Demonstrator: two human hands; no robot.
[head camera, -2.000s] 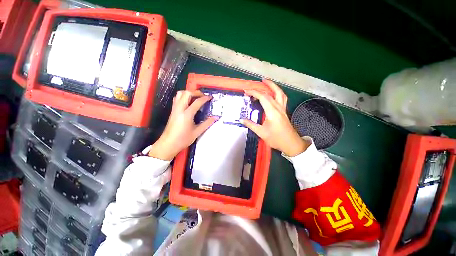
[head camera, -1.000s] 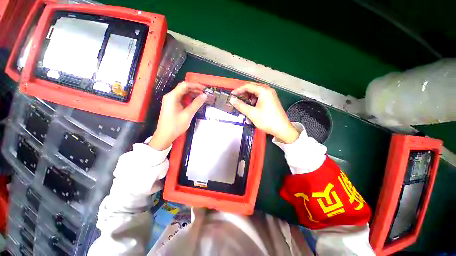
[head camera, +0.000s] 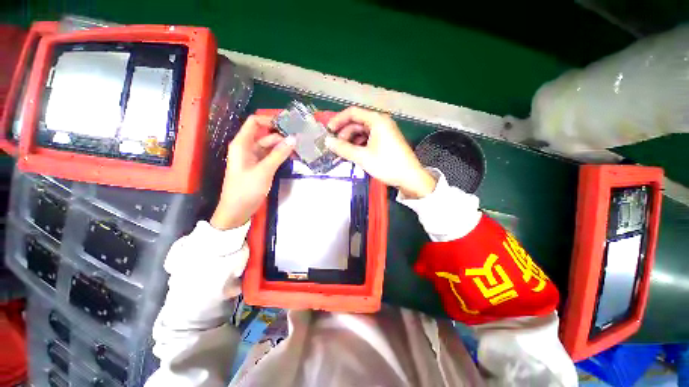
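The mainboard (head camera: 308, 134) is a small silvery board held tilted in the air above the top end of the opened tablet. My left hand (head camera: 257, 162) pinches its left side between thumb and fingers. My right hand (head camera: 378, 145) grips its right side. The tablet (head camera: 359, 230) is black-edged and lies in a red-orange fixture (head camera: 255, 261) in front of me. A large silver-white battery (head camera: 313, 223) fills much of it. My hands and the board hide part of the tablet's top end.
A round dish of dark screws (head camera: 452, 160) sits right of the fixture. At left, another framed tablet (head camera: 198, 113) rests on blister trays (head camera: 155, 264) with dark boards. A third framed tablet (head camera: 585, 261) stands at right. A pale metal edge (head camera: 483, 125) and wrapped whitish post (head camera: 612, 94) lie beyond.
Both hands have lifted the board from the tablet's top end and tilted it, with its left corner up. The view has shifted, so the surroundings sit further left.
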